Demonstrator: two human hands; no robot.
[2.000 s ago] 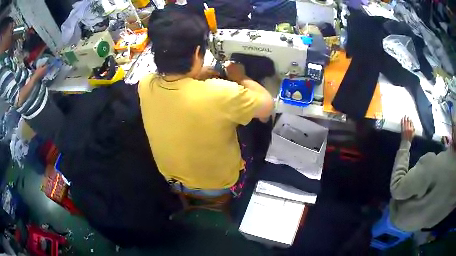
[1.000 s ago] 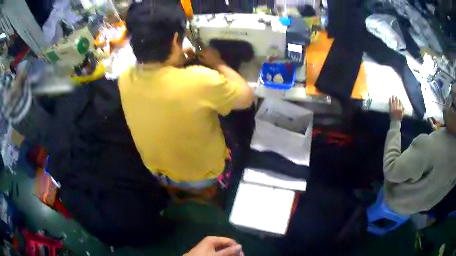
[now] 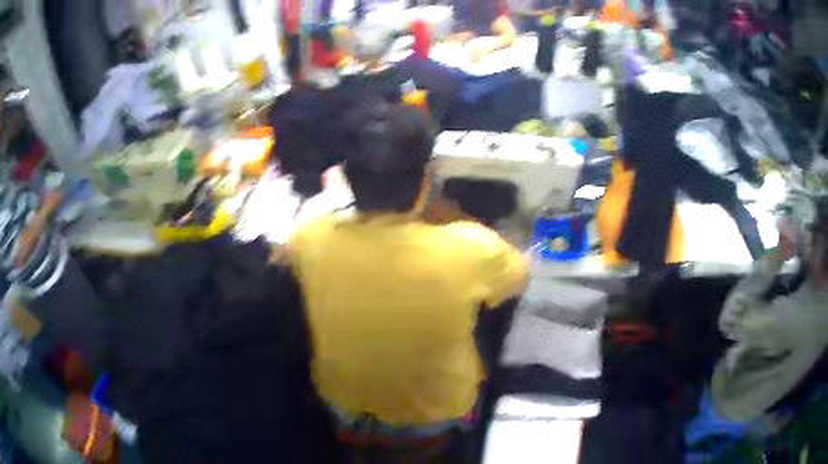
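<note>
Neither of my hands is in the picture, and the frame is blurred. Nearest in front of me a person in a yellow shirt (image 3: 399,317) sits with their back to me at a cream sewing machine (image 3: 517,168). Black cloth (image 3: 209,353) lies in a large heap on the left. A small blue basket (image 3: 559,237) stands at the machine's right end.
A grey-white box (image 3: 554,326) and a white box (image 3: 534,442) stand right of the person. Dark cloth (image 3: 646,181) hangs over the table with an orange board (image 3: 616,213). Another person (image 3: 772,344) is at the right, a striped sleeve (image 3: 32,240) at the left. A second machine (image 3: 145,172) stands back left.
The view has tilted up, so the scene sits lower and more of the back shows. The hand at the bottom edge one second ago is gone. The right-hand person's arm is now raised off the table.
</note>
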